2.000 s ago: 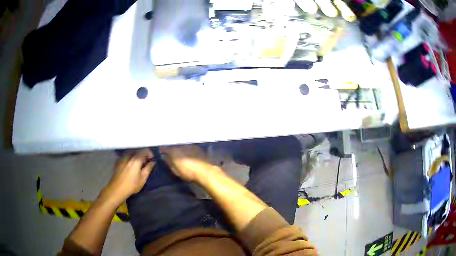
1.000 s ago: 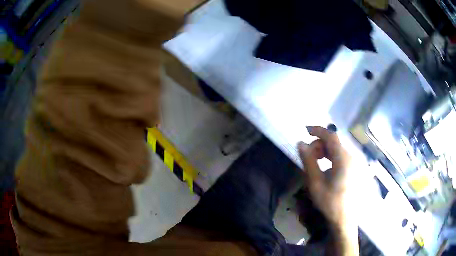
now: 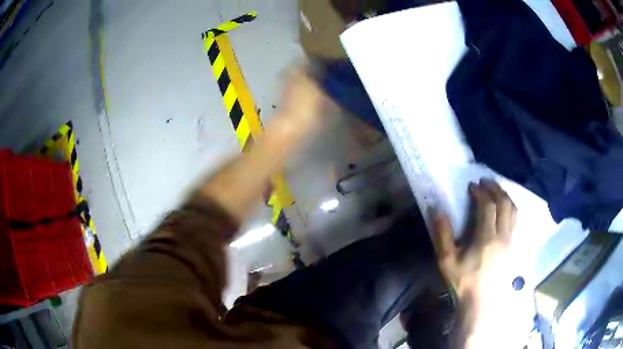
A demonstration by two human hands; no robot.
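Observation:
A dark navy garment [image 3: 533, 123] lies heaped on the white table [image 3: 417, 88] at the upper right. My right hand [image 3: 481, 238] rests on the table near its front edge, below the garment, fingers apart and empty. My left hand [image 3: 307, 102] is strongly blurred, reaching out beyond the table's front edge over the floor. It is beside a dark navy cloth [image 3: 355, 92] at the table's edge; whether it grips this cloth cannot be told. Part of the pale sewing machine [image 3: 580, 272] shows at the lower right.
Yellow-black tape [image 3: 229, 88] runs along the grey floor [image 3: 157, 82]. A red crate [image 3: 48, 232] stands at the left. A brown object [image 3: 321, 31] is beside the table's far end. My dark-clad legs [image 3: 328, 279] are at the bottom centre.
The view has swung further left, bringing in the red crate and more floor. My left hand has come into view beside the navy cloth. My right hand now rests on the table instead of being raised.

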